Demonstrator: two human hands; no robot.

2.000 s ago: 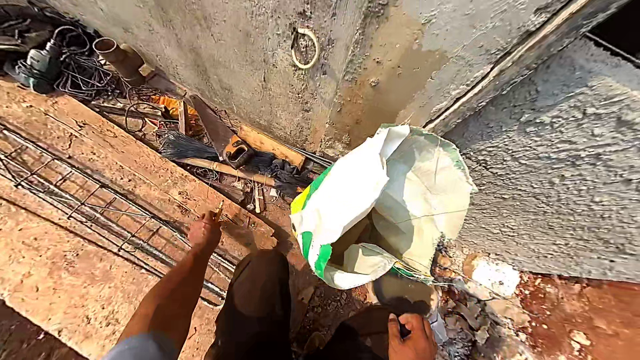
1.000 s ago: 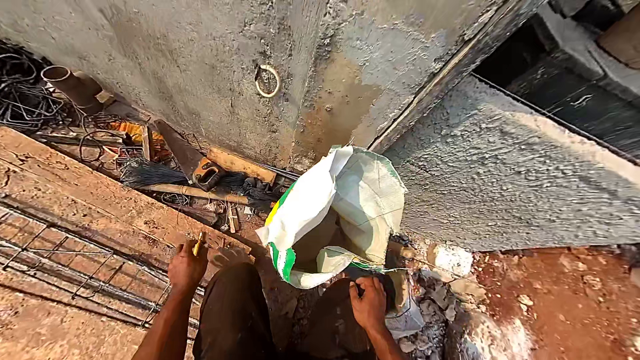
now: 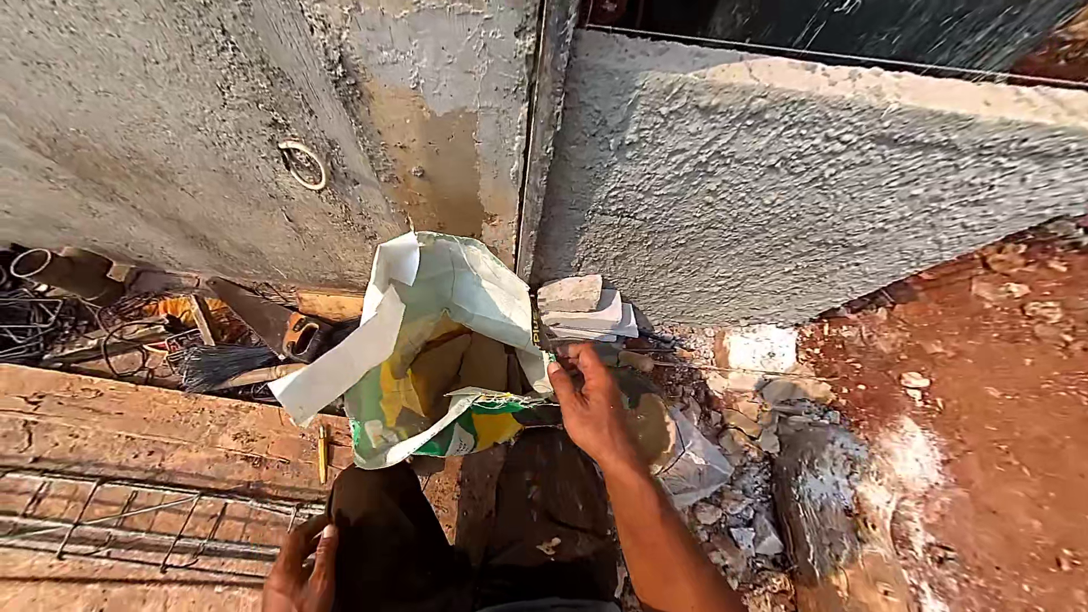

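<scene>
An open woven plastic sack (image 3: 450,280), white outside with green and yellow print, stands before my knees with its mouth up and its rim folded outward. My right hand (image 3: 591,399) grips the sack's right rim between thumb and fingers. Beside my knee at the lower left is my left hand (image 3: 302,565), fingers slightly bent, with nothing seen in it. A yellow pencil-like stick (image 3: 323,455) rests on the wooden plank (image 3: 212,438) above that hand. What lies deep inside the sack is shaded and cannot be told.
A handsaw (image 3: 263,319), a bundle of wires (image 3: 229,365) and a pipe piece (image 3: 64,270) lie along the concrete wall (image 3: 212,153). A steel rebar cage (image 3: 127,518) rests on the planks. Stacked tile-like pieces (image 3: 586,310) and rubble (image 3: 739,510) are right of the sack.
My left hand has let go of the yellow stick, which now lies on the plank. My right hand has moved onto the sack's rim, and the sack's mouth is spread wider. The view has swung right.
</scene>
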